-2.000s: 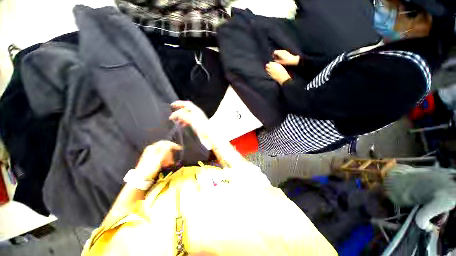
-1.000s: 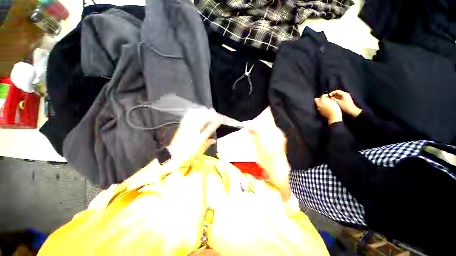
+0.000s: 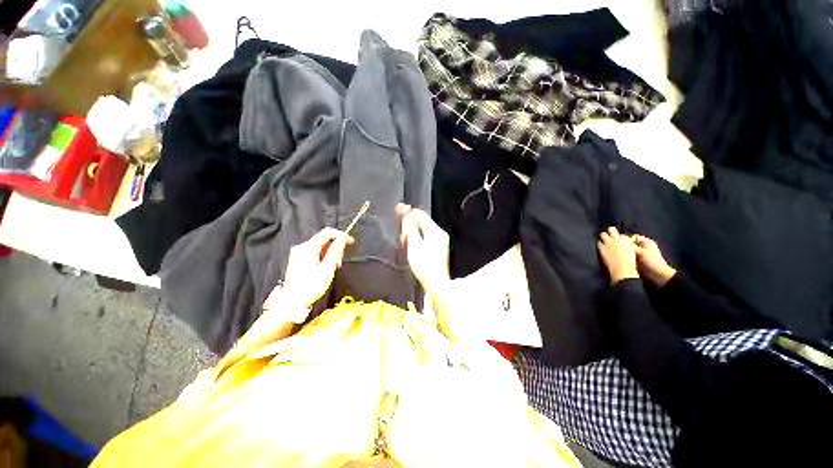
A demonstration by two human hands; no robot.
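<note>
A charcoal grey garment [image 3: 292, 196] lies in folds over a black garment [image 3: 210, 132] in front of me. My left hand [image 3: 315, 263] is over its middle, fingertips pinched on a thin pale piece [image 3: 359, 217] that sticks up to the right; whether it is a cord end or a small tool I cannot tell. My right hand [image 3: 423, 239] is just right of it, fingers slightly apart, with nothing visible in it. A thin cord [image 3: 376, 261] lies across the grey cloth between and below my hands.
A metal plier-like tool [image 3: 489, 195] lies on black cloth. White paper [image 3: 511, 297] is right of my right hand. A coworker's hands [image 3: 630, 256] hold a black garment [image 3: 568, 238]. A plaid garment [image 3: 521, 91] lies behind. A red tray [image 3: 108, 183] and brown box [image 3: 87, 55] are at left.
The clear, shiny piece and the looped cord between my hands no longer show there. My hands have come closer together, and my left hand now holds the thin pale piece. The view has shifted.
</note>
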